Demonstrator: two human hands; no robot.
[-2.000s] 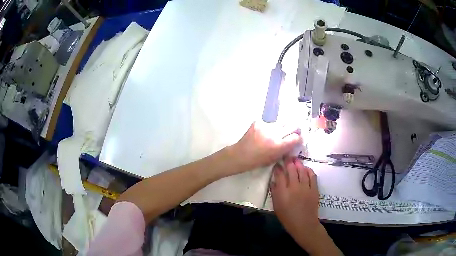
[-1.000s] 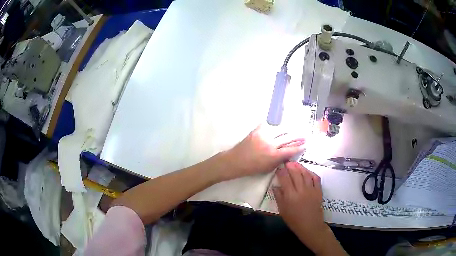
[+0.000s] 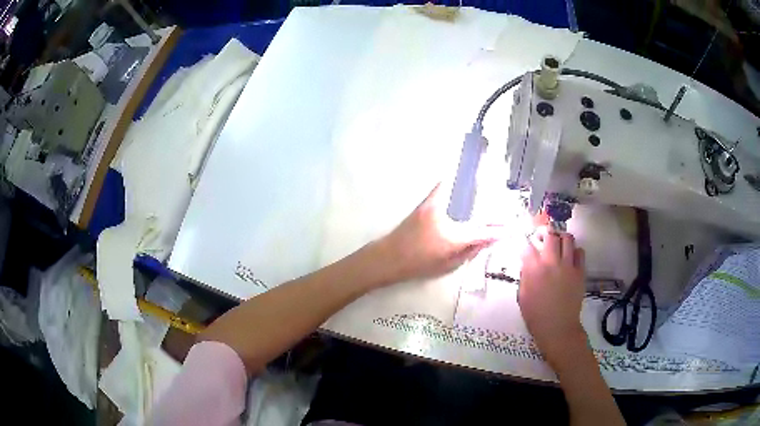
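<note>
Cream-white cloth (image 3: pixel 358 179) lies over the machine table and runs to the lit needle area of the off-white sewing machine (image 3: pixel 617 150). My left hand (image 3: pixel 429 245) lies flat on the cloth, left of the needle, partly washed out by glare. My right hand (image 3: pixel 552 274) is right beside the needle area, fingertips at the presser foot; what they touch is lost in the glare. Slim silver snips (image 3: pixel 602 288) lie partly hidden behind my right hand. Black-handled shears (image 3: pixel 632 314) lie right of it.
A grey-blue lamp bar (image 3: pixel 465 176) hangs left of the needle. Printed paper sheets (image 3: pixel 718 299) lie at right. Ruler markings (image 3: pixel 467 339) run along the front edge. A cream cloth pile (image 3: pixel 171 137) is at left over blue. A yellow rail (image 3: pixel 171 314) is below it.
My right hand has moved up and right from the cloth's front edge to the needle area. The cloth's front edge has drawn back, uncovering more ruler markings. My left hand stays nearly in place.
</note>
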